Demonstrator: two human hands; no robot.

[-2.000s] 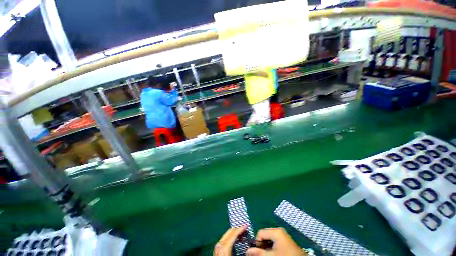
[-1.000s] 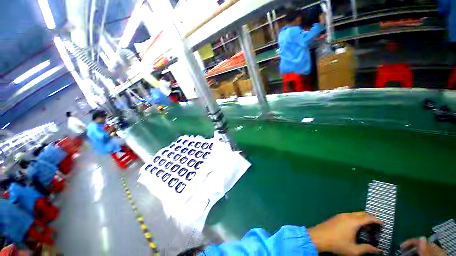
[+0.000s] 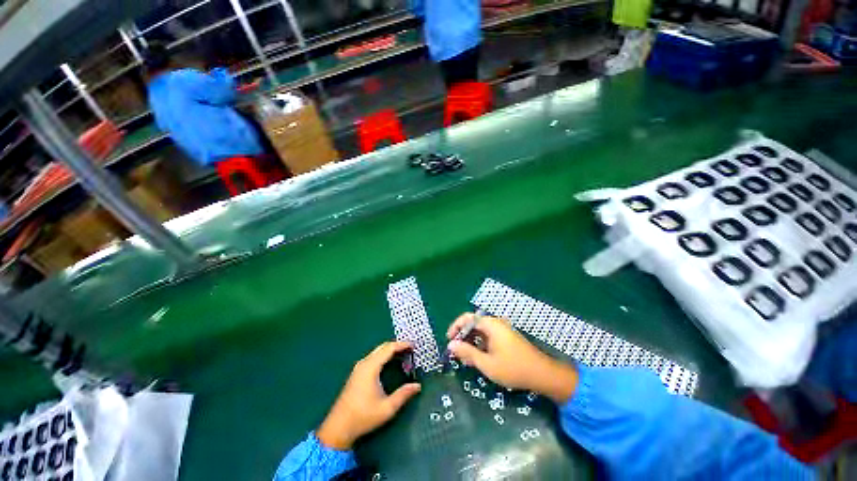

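My left hand (image 3: 365, 399) holds a small black housing (image 3: 398, 369) between thumb and fingers, beside the lower end of the short patterned sticker sheet (image 3: 411, 318). The fingers hide part of the housing. My right hand (image 3: 498, 355) pinches thin grey tweezers (image 3: 469, 328) just right of that sheet; their tips are hard to make out. A longer patterned sheet (image 3: 583, 336) slants away to the right, partly under my right sleeve. Several small white adhesive pieces (image 3: 497, 400) lie scattered on the green bench below my right hand.
A white tray (image 3: 742, 329) with rows of black housings is at the right; another (image 3: 75, 449) is at the lower left. A clump of loose black parts (image 3: 438, 163) lies farther back. A metal post (image 3: 103, 178) stands left. People in blue smocks are across the bench.
The view swung left to the far tray and aisle, then back over the bench. Both hands now show fully, with the scattered white pieces below them. The housing remains in my left hand.
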